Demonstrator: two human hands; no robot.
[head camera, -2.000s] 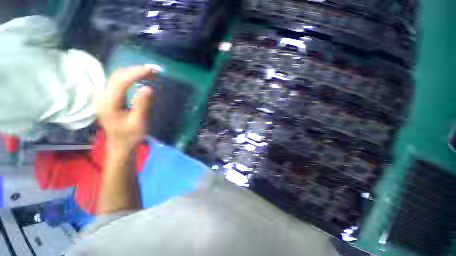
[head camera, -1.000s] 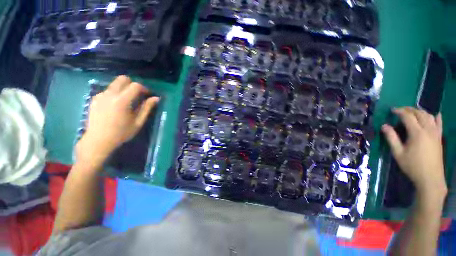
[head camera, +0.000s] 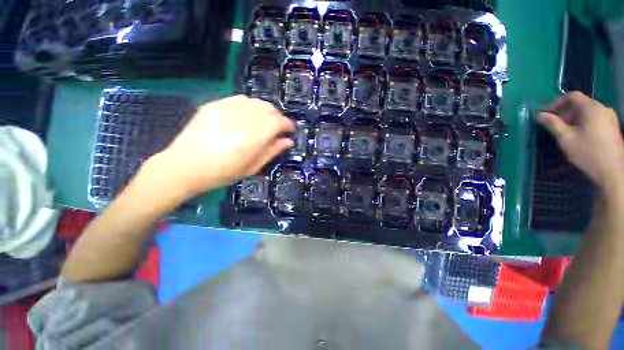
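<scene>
The large glossy black blister tray (head camera: 308, 224) lies in front of me, with rows of pockets holding dark square electronic units (head camera: 362, 143) with round centres and thin red wires. My left hand (head camera: 236, 140) is over the tray's left side, fingertips together at a unit in the third row; whether it pinches a small part cannot be seen. My right hand (head camera: 581, 130) is over the top of the right small-parts tray (head camera: 557, 191), thumb and finger close together; what is between them is too small to tell. The left small-parts tray (head camera: 133, 137) lies partly behind my left forearm.
Stacked black blister trays (head camera: 82, 41) stand at the back left. A flat dark rectangle, perhaps a smartphone (head camera: 577, 55), lies at the back right on the green mat (head camera: 530, 41). White cloth (head camera: 24, 191) is at the left edge. A red basket (head camera: 513, 294) is below the bench edge.
My left hand has moved right from the left small-parts tray to the large tray. My right hand has moved up slightly over its tray. The view has shifted, so the large tray appears higher.
</scene>
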